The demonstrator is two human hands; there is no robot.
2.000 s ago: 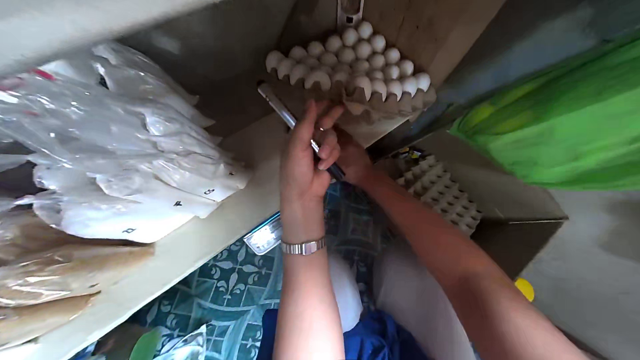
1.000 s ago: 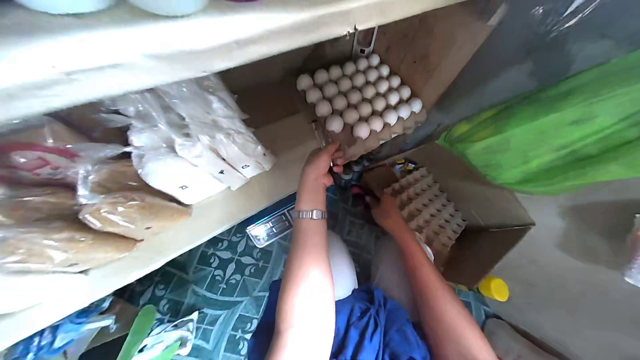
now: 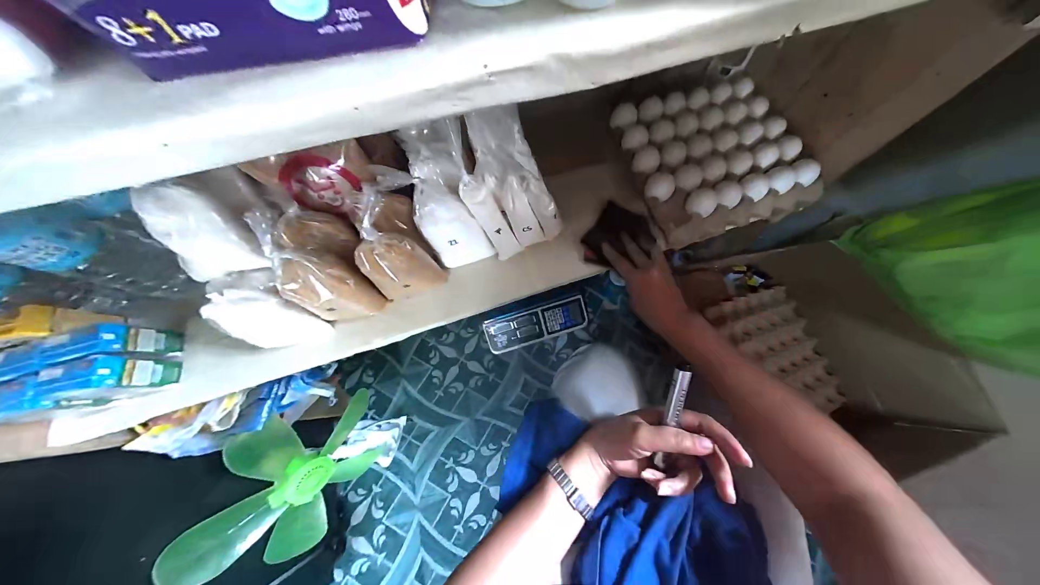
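Observation:
My left hand (image 3: 662,455), with a metal-banded watch at its wrist, holds a silver marker pen (image 3: 677,398) over the blue cloth (image 3: 650,528) at my lap. On the shelf, my right hand (image 3: 650,280) rests its fingers on a dark, wallet-like item (image 3: 621,231); how far the fingers wrap round it is hidden. Just beyond that hand, a carton tray of white eggs (image 3: 715,150) stands on the same shelf. Below it, egg trays without eggs (image 3: 776,345) lean in a cardboard box (image 3: 877,325).
Plastic bags of white powder (image 3: 455,219) and brown sugar-like contents (image 3: 325,260) line the shelf (image 3: 520,272). A digital scale-like device (image 3: 536,323) lies below its edge. A green fan (image 3: 305,479) is at lower left; green fabric (image 3: 959,268) hangs at right.
My left hand has drawn back from the egg tray to my lap with the marker. My right hand has moved up from beside the box to the dark item on the shelf. The view has shifted.

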